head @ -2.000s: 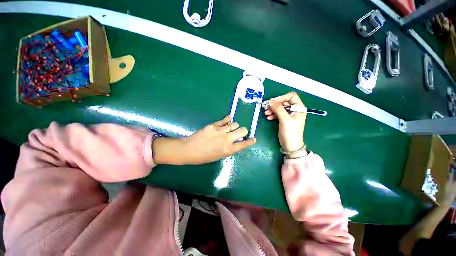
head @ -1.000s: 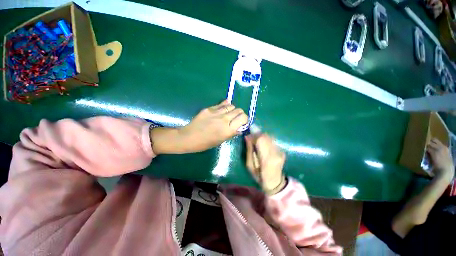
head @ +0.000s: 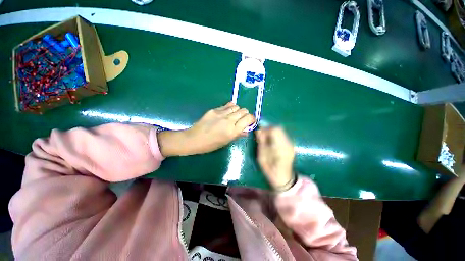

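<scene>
A white oval housing (head: 261,97) lies on the green surface, its wide end away from me against the white strip, with a blue insert (head: 254,77) in that end. My left hand (head: 223,128) is on the housing's near end, fingers holding it down. My right hand (head: 276,155) is beside the near end, fingers curled and blurred. A pale blurred bit shows at its fingertips; I cannot tell whether it still holds the pen-like tool.
A cardboard box (head: 95,58) of blue cylinders with red leads stands at the left. A carton (head: 433,135) with small white pieces stands at the right, near another person's arm (head: 442,196). Beyond the white strip (head: 204,36) lie several housings (head: 347,25).
My right hand has moved from the housing's wide end to its near end. The pen-like tool seen earlier no longer shows clearly. My left hand stays on the housing.
</scene>
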